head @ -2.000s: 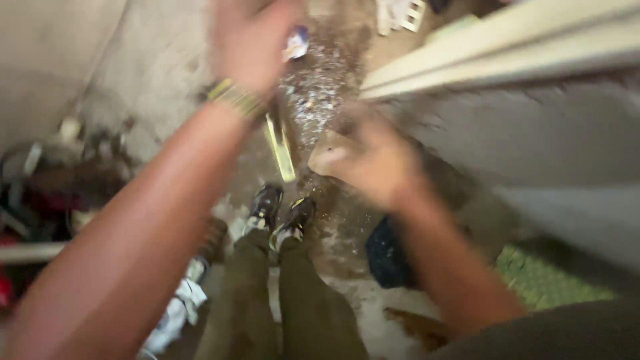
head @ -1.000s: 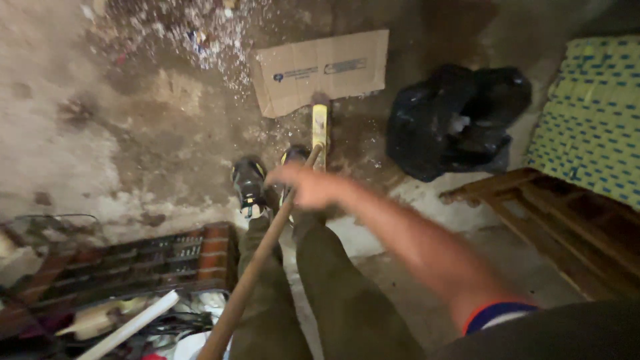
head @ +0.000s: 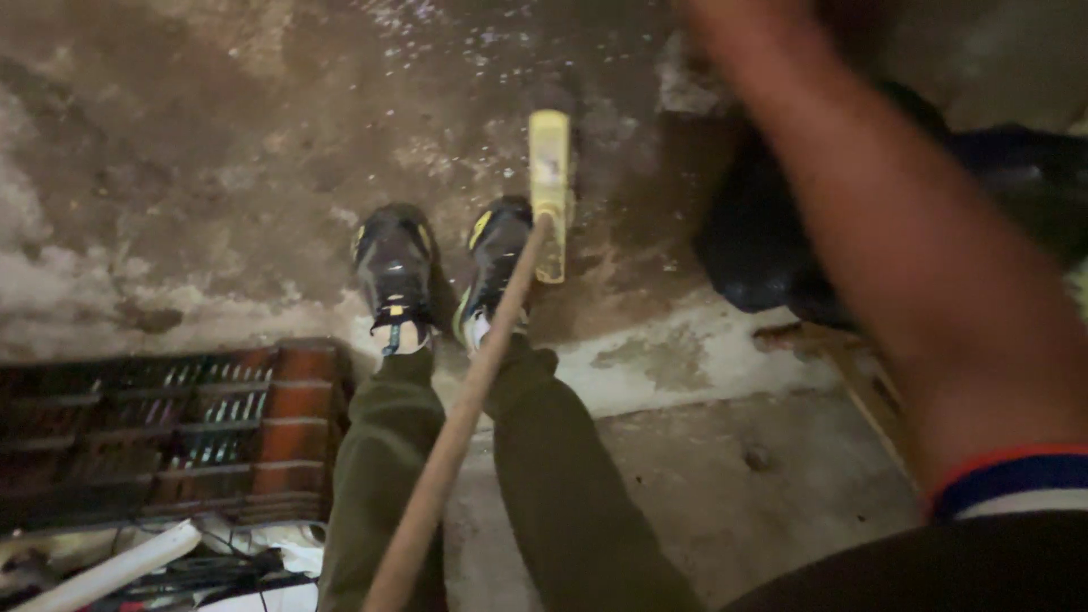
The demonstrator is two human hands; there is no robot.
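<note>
A broom with a yellow head [head: 550,161] and a long wooden handle [head: 459,416] stands beside my right shoe, its handle slanting down past my legs to the bottom edge of the view. No hand is seen on the visible part of the handle. My right forearm [head: 884,221] reaches up across the right side, blurred, and the hand itself is beyond the top edge. My left hand is not in view. Small light debris [head: 476,51] lies scattered on the damp floor above the broom head.
A black plastic bag [head: 756,229] lies at the right, partly behind my forearm. Below it is a wooden frame [head: 858,382]. A brown slatted plastic crate [head: 297,425] stands at the lower left, with a white tube [head: 127,565] and cables beneath. My shoes [head: 395,263] are near the floor's ledge.
My right hand was at the broom handle one second ago and has moved up and out of view. The cardboard piece seen above the broom then is no longer in view.
</note>
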